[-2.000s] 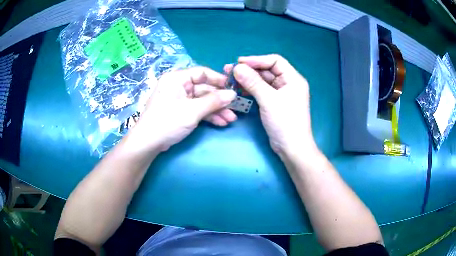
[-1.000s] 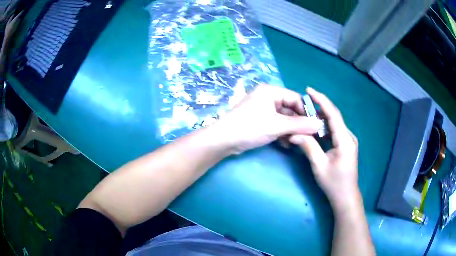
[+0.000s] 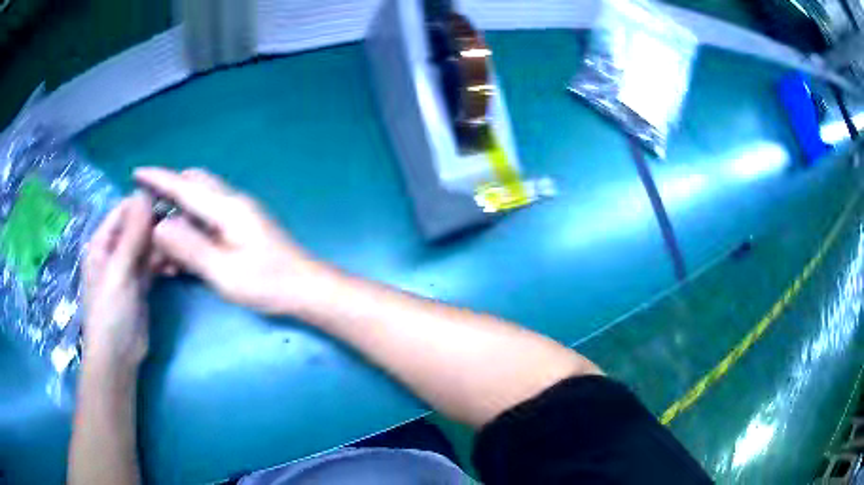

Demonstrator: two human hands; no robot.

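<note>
My left hand (image 3: 116, 270) and my right hand (image 3: 227, 242) meet at the left of the view above the green mat, slightly blurred. A small dark part (image 3: 167, 207) with a shiny edge shows between the fingertips of both hands. The fingers hide most of it, so its shape and any second piece cannot be told.
The crinkled clear parts bag (image 3: 64, 313) with a green label (image 3: 33, 227) lies beside my left hand, cut off by the left edge. A grey tape dispenser (image 3: 407, 142) with an amber roll stands right of my hands. A small silvery bag (image 3: 639, 71) and a blue object (image 3: 803, 116) lie further right.
The view has swung to the right, so the hands and parts bag now show further left. The silver piece seen at the fingers earlier is now mostly hidden; the hands stay together.
</note>
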